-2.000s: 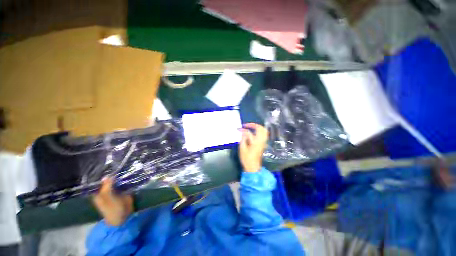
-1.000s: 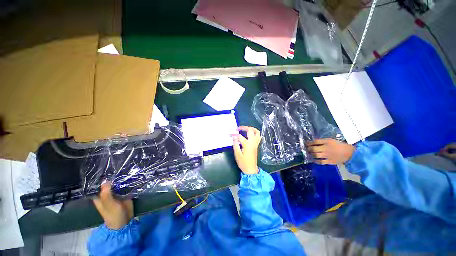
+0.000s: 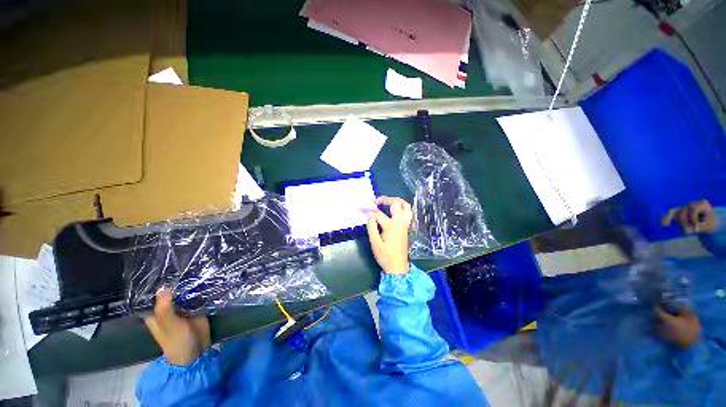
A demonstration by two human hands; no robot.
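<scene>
A long black plastic unit (image 3: 91, 262), partly covered by a crinkled clear poly bag (image 3: 199, 258), lies at the left of the bench with a slotted strip along its near edge. My left hand (image 3: 179, 330) holds that near edge, thumb on top; its other fingers are hidden below. A tablet (image 3: 330, 208) with a bright white screen lies right of the unit. My right hand (image 3: 390, 234) is over the tablet's right edge, fingertips at the screen, holding nothing that I can see. One bagged black unit (image 3: 438, 203) lies right of my right hand.
Cardboard sheets (image 3: 195, 151) lie back left, a tape roll (image 3: 271, 127) and white paper (image 3: 353, 145) behind the tablet. A white sheet (image 3: 561, 163) and blue sheet (image 3: 661, 135) are right. A blue bin (image 3: 497, 298) stands below the bench edge. Another person's hands (image 3: 681, 324) hold a blurred bagged item.
The other person's hand has left the bench, and one of the two bagged units on the right is gone from it. My hands have stayed almost in the same place.
</scene>
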